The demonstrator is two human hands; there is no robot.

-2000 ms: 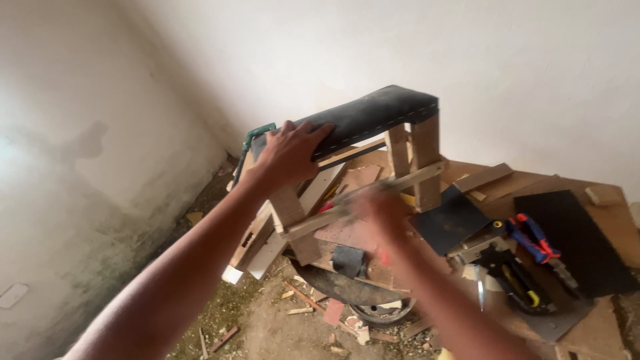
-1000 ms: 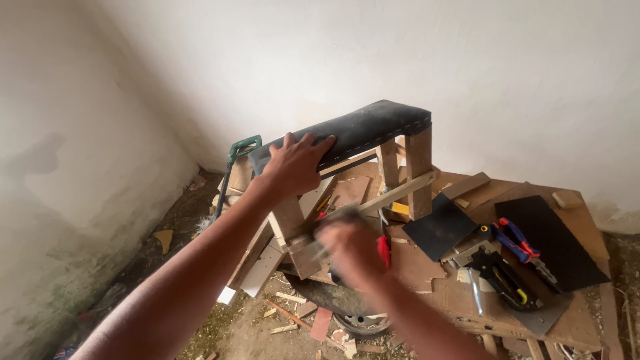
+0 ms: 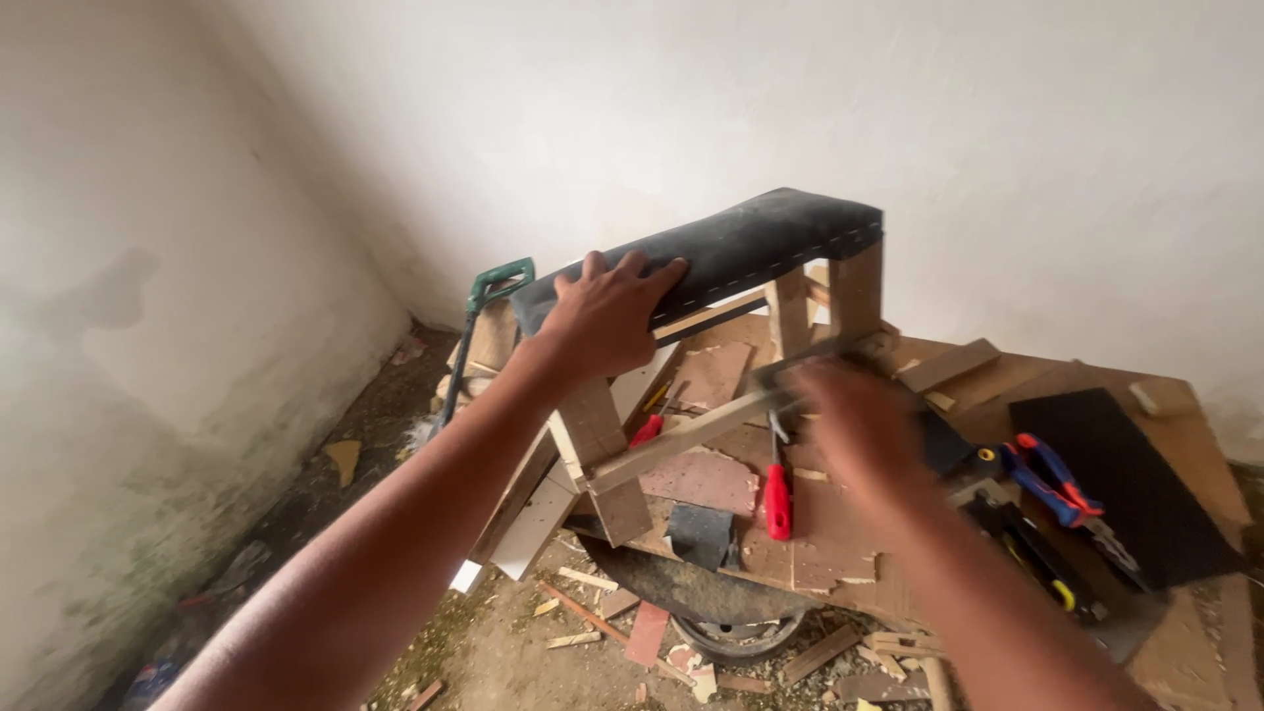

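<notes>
A wooden stool frame [image 3: 610, 464] with a stitched black padded seat [image 3: 760, 232] stands tilted on a wooden worktop. My left hand [image 3: 617, 306] lies spread on the near left end of the seat, pressing on its top. My right hand [image 3: 854, 405] is blurred and closed around a dark, flat object at the wooden crossbar [image 3: 681, 439]; what this object is I cannot tell. Below the crossbar, a red-handled screwdriver [image 3: 779, 499] lies on the top, and a second red handle [image 3: 647, 432] shows behind the frame.
Combination pliers [image 3: 1057, 484] with blue and red grips, a black-and-yellow tool [image 3: 1047, 568] and a black sheet [image 3: 1116, 474] lie at the right. A green-handled hacksaw [image 3: 499, 281] leans at the left. Wood offcuts [image 3: 825, 654] and a wheel rim [image 3: 741, 637] are below; walls stand behind and left.
My right hand has moved along the crossbar, from its left part a second ago to its right part now. My left hand stays on the seat.
</notes>
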